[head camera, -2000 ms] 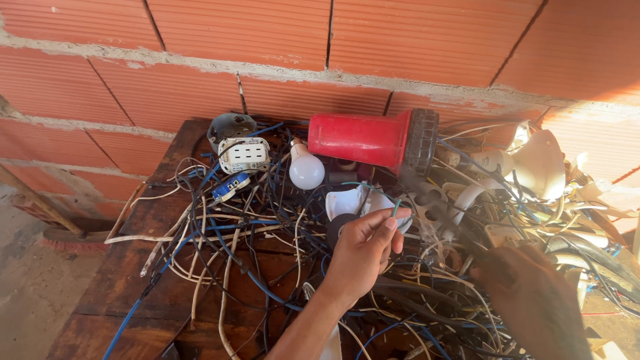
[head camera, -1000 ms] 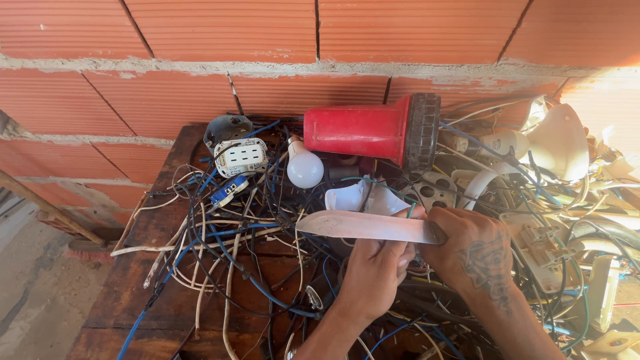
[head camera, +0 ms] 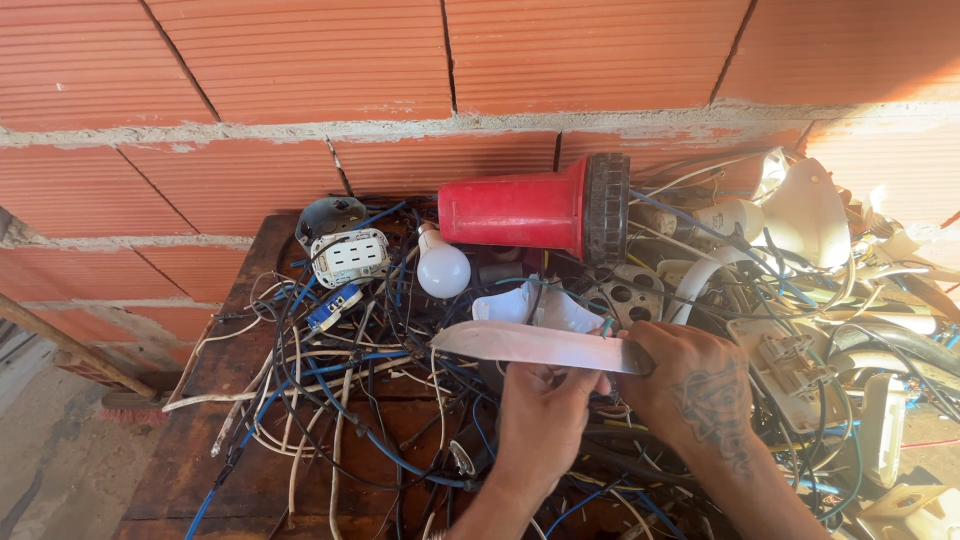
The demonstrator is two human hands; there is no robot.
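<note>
My right hand [head camera: 686,375] is closed around the handle of a knife [head camera: 536,346], whose broad blade points left across the middle of the view. Just below the blade, my left hand [head camera: 546,412] has thumb and fingers pinched together. A short green wire [head camera: 607,327] sticks up past the blade's upper edge, above my left fingertips; the blade hides where it is gripped. Behind the blade lie white curved plastic pieces [head camera: 559,306]. A white light bulb [head camera: 442,270] and a red flashlight [head camera: 517,213] with a black ribbed head rest farther back on the tangled wires.
Blue, black and white wires [head camera: 337,442] spread over a dark wooden table [head camera: 172,480] against a hollow-brick wall [head camera: 390,60]. A white socket [head camera: 350,257] sits at the back left. White fixtures [head camera: 810,214] and cables crowd the right. A broom [head camera: 131,405] stands left on the floor.
Two seconds ago my right hand was blurred at the lower right, apart from my left. It has come in beside my left hand, with the knife blade now across the left fingertips.
</note>
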